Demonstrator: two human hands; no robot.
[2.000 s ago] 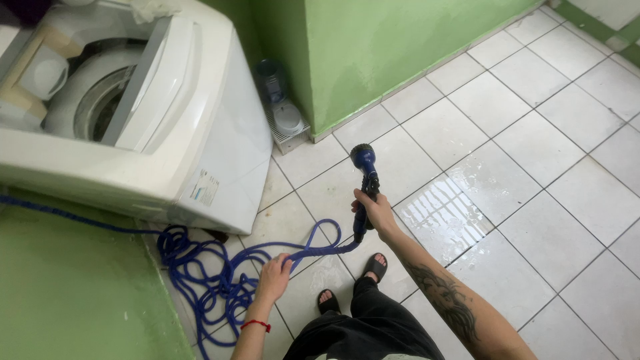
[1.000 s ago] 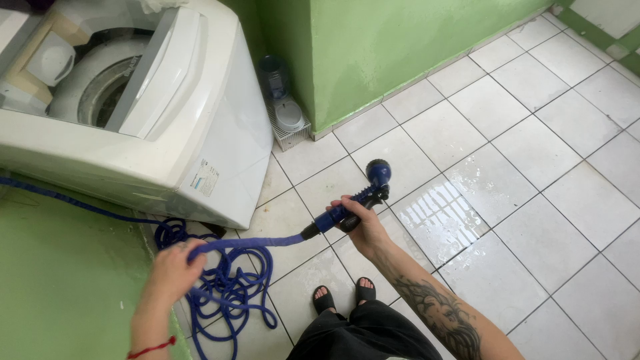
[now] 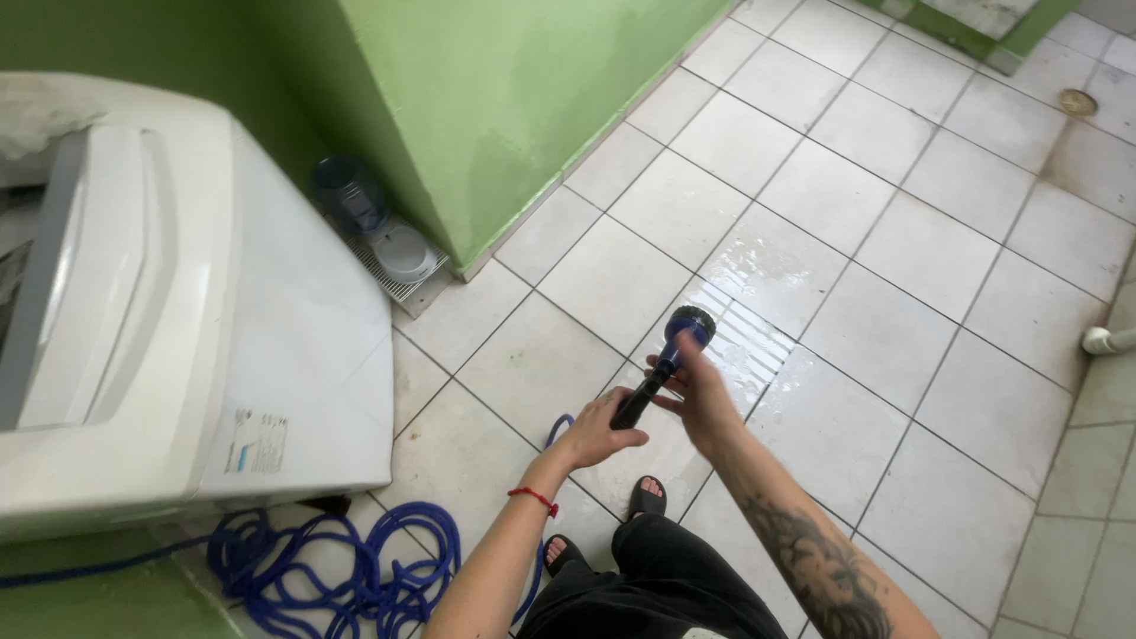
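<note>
A blue and black hose spray nozzle (image 3: 659, 371) is held between both hands above the tiled floor, its round head pointing up and away. My left hand (image 3: 596, 430) grips the black handle at its lower end. My right hand (image 3: 697, 390) is at the upper part, its thumb against the blue neck just below the head and its other fingers spread by the handle. A blue fabric hose (image 3: 355, 568) lies in tangled loops at the lower left, and part of it passes behind my left forearm. Its join to the nozzle is hidden.
A white top-loading washing machine (image 3: 302, 355) stands at the left. Beside it, a pet dispenser (image 3: 404, 253) sits on a rack against the green wall (image 3: 461, 115). The floor tiles (image 3: 772, 257) are wet ahead of my hands. A drain cover (image 3: 1077, 102) and a white pipe end (image 3: 1100, 341) are at the right.
My left hand has moved from the blue hose onto the nozzle's handle. My right hand has shifted up toward the nozzle's head, which now points away. The view has swung right.
</note>
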